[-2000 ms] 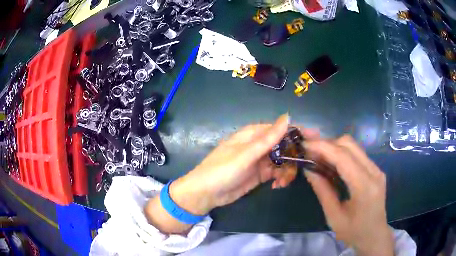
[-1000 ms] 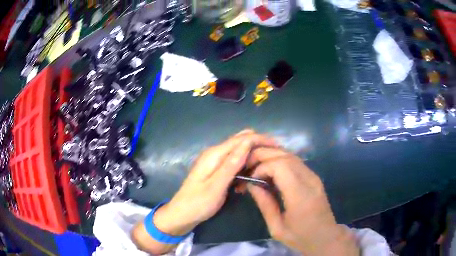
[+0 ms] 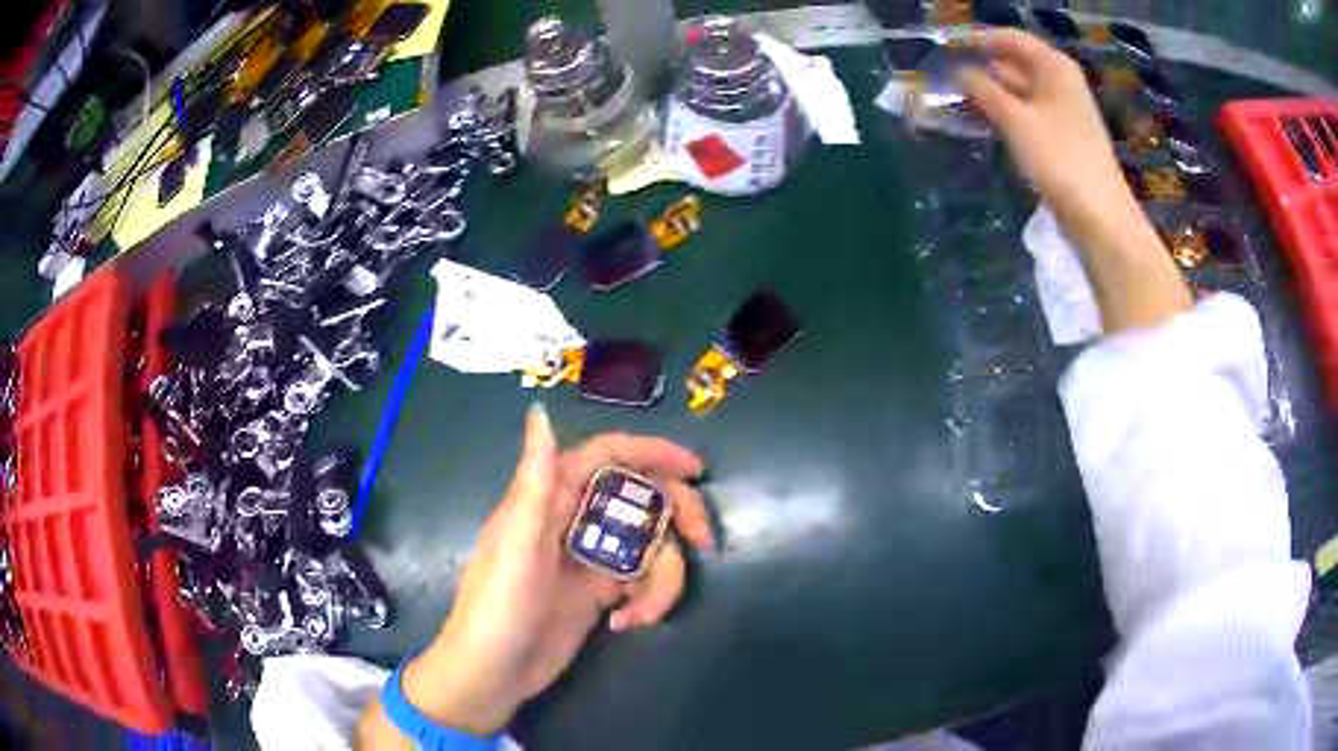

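My left hand (image 3: 565,550), with a blue wrist strap, holds a small rounded watch case (image 3: 619,521) in its fingers. The case's open face is up, with silver and dark parts inside. My right hand (image 3: 1045,118) is at the far end of the clear blister tray (image 3: 976,345). Its fingertips are at a small dark, glossy piece (image 3: 951,74); whether they grip it is unclear. Several black display screens with orange flex cables lie on the green mat, among them one at centre (image 3: 621,373) and one to its right (image 3: 763,327).
A tangled pile of charging cables (image 3: 272,396) and a red tray (image 3: 74,499) are at left. A blue stick (image 3: 393,418) and white cloth (image 3: 499,320) lie beside them. Two clear bottles (image 3: 580,110) (image 3: 729,118) stand at the back. Another red tray (image 3: 1291,191) is at right.
My right hand has left the watch case and moved up and right to the blister tray. My left hand has turned palm up, showing the case's open face. The view has shifted, bringing the bottles in.
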